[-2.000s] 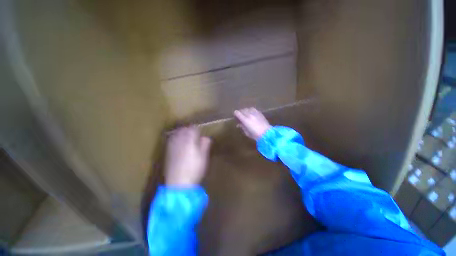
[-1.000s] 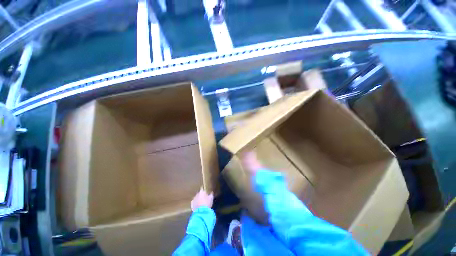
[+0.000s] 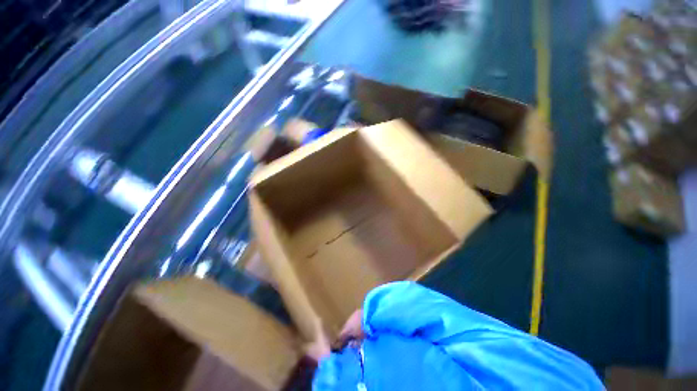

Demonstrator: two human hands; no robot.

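A large open brown carton (image 3: 367, 229) stands in the middle of the view, turned at an angle, its flaps spread outward and its inside empty. A centre seam shows on its bottom. My left hand (image 3: 318, 348) is small and blurred at the carton's near corner and appears to grip its edge. My right hand (image 3: 352, 327) is beside it on the same near edge, partly hidden by the blue sleeve. A second open carton (image 3: 222, 328) is at the lower left, cut off by the frame's bottom.
A curved metal conveyor rail (image 3: 164, 191) runs along the left. Behind the middle carton is an open carton with dark contents (image 3: 489, 164). A yellow floor line (image 3: 541, 229) runs down the right. Stacked labelled cartons (image 3: 646, 198) stand at the far right.
The view has swung right. My left hand has left the left carton and is now at the right carton, close to my right hand. The labelled cartons have come into view.
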